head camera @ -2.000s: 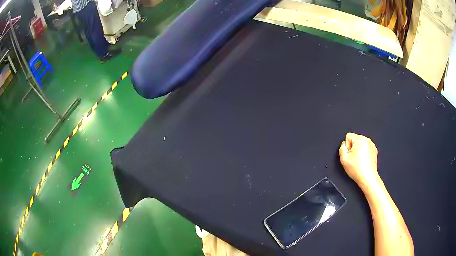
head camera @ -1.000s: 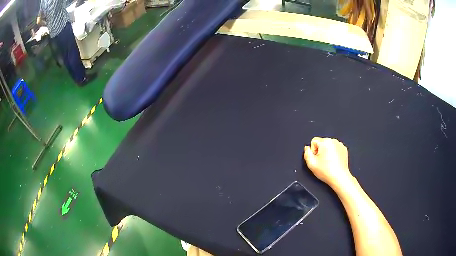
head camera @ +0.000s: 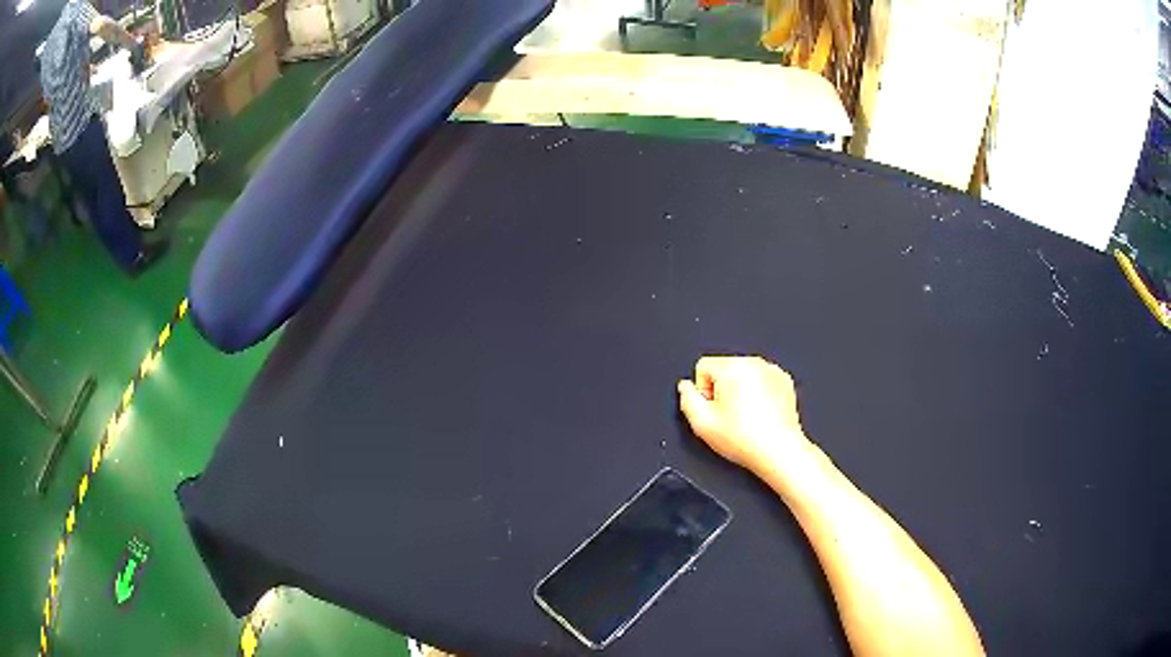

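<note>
My right hand (head camera: 745, 408) rests as a closed fist on the black cloth-covered table (head camera: 514, 321), with the bare forearm reaching in from the lower right edge. Nothing shows in the fist. A black smartphone (head camera: 633, 557) lies flat on the cloth, to the left of and nearer than the fist, not touching it. White thread bits (head camera: 1056, 285) are scattered on the cloth, mostly at the right. My left hand is not in the picture.
A padded navy board (head camera: 315, 173) rises over the table's far left edge. Beyond the far edge are a pale wooden board (head camera: 668, 93), large pale sheets (head camera: 931, 84) and orange-brown hanging strips (head camera: 822, 36). A person (head camera: 84, 128) stands at a workstation at the far left, on the green floor.
The view has turned to the right, so table, phone and fist appear further left. More of the white sheets and a yellow item now show at right. The fist and phone keep their places on the table.
</note>
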